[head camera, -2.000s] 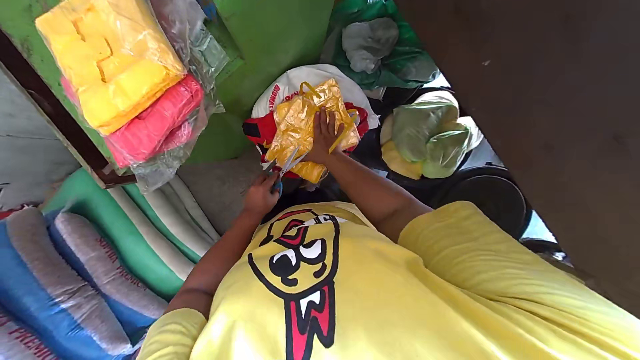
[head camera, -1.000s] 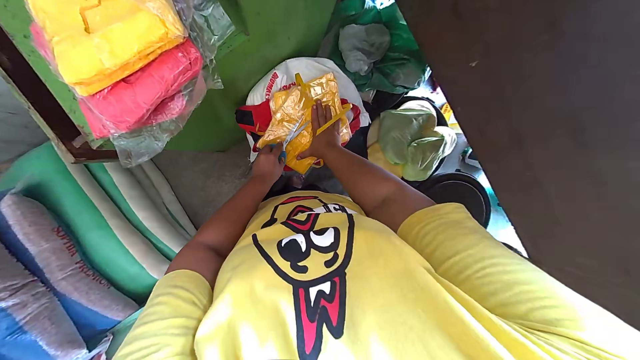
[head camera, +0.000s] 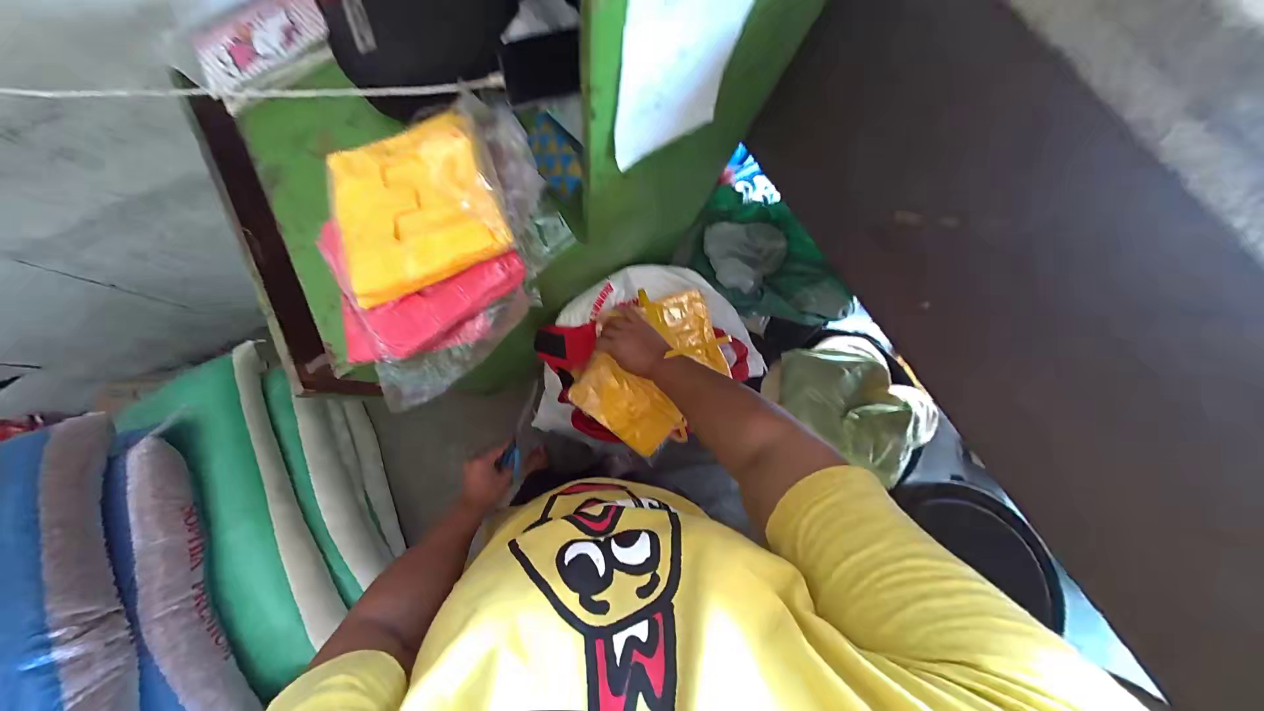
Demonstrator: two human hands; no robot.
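A pack of yellow-orange plastic bags (head camera: 637, 400) lies on a white and red sack (head camera: 617, 286) in front of my body. My right hand (head camera: 632, 341) rests on the pack; whether its fingers grip it is not clear. Lower left of the pack, my left hand (head camera: 488, 478) is closed around the blue handle of scissors (head camera: 508, 457), whose blades are hard to make out here. A red item with a black patch (head camera: 566, 347) shows at the pack's left side.
Yellow plastic bags (head camera: 420, 212) and pink ones (head camera: 434, 306) lie in clear wrap on a green shelf (head camera: 286, 148). Full green and blue sacks (head camera: 212, 494) are stacked at left. Right of the pack are a green plastic bag (head camera: 839, 405), a round black lid (head camera: 978, 543) and a dark panel (head camera: 1007, 296).
My left hand has moved away from the pack, down and to the left, with the scissors. My right hand has shifted to the pack's upper left part. The view now takes in more of the shelf.
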